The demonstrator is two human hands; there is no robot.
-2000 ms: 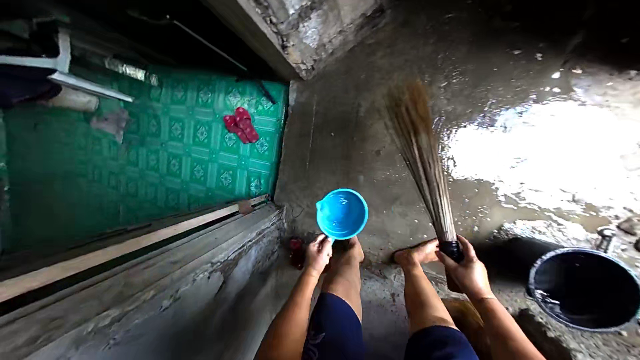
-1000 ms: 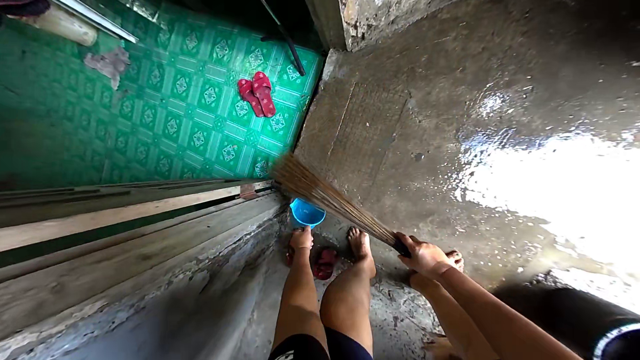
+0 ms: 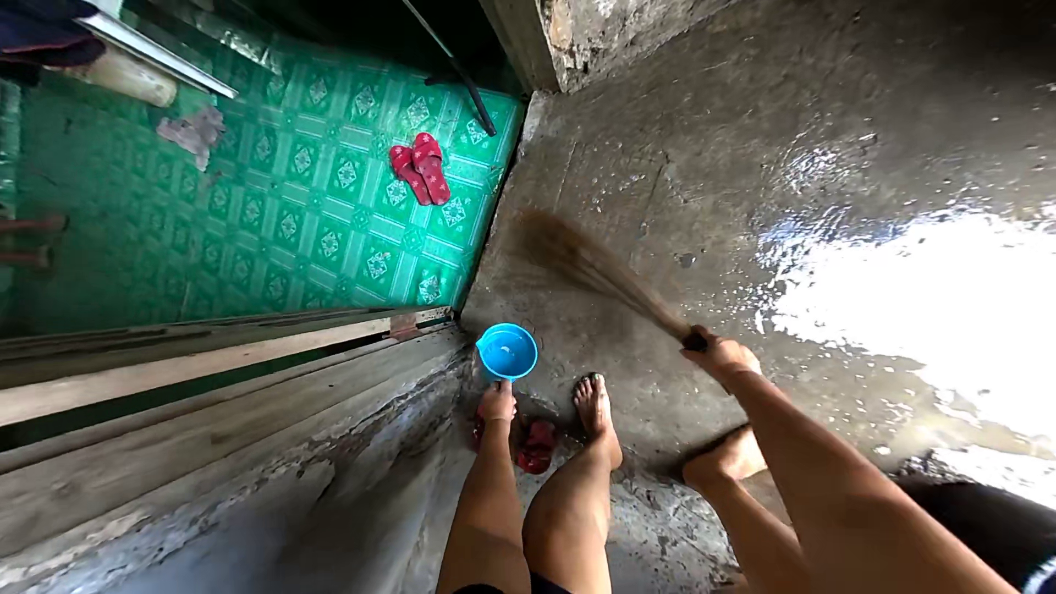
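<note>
My left hand [image 3: 498,402] grips the handle of a blue plastic dipper [image 3: 507,352], held over the floor beside the wooden wall's corner. A little water seems to lie in the dipper, though I cannot tell how much. In my right hand [image 3: 726,356] is the black-bound end of a stick broom [image 3: 627,289]. Its bristles, blurred, point up and left over the wet concrete floor [image 3: 660,190], near the edge of the green patterned flooring [image 3: 330,214]. Whether the bristle tips touch the concrete cannot be told.
Red slippers [image 3: 422,171] lie on the green flooring, near a grey rag [image 3: 194,134]. Another red pair [image 3: 537,446] sits beside my bare foot. A wooden wall rail [image 3: 223,371] borders the left side. Water shines at right, and a dark container [image 3: 973,520] stands at lower right.
The broom, upright two seconds ago, swung left toward the green flooring and now slants up and left from my right hand. My left hand still holds the dipper. The view has shifted.
</note>
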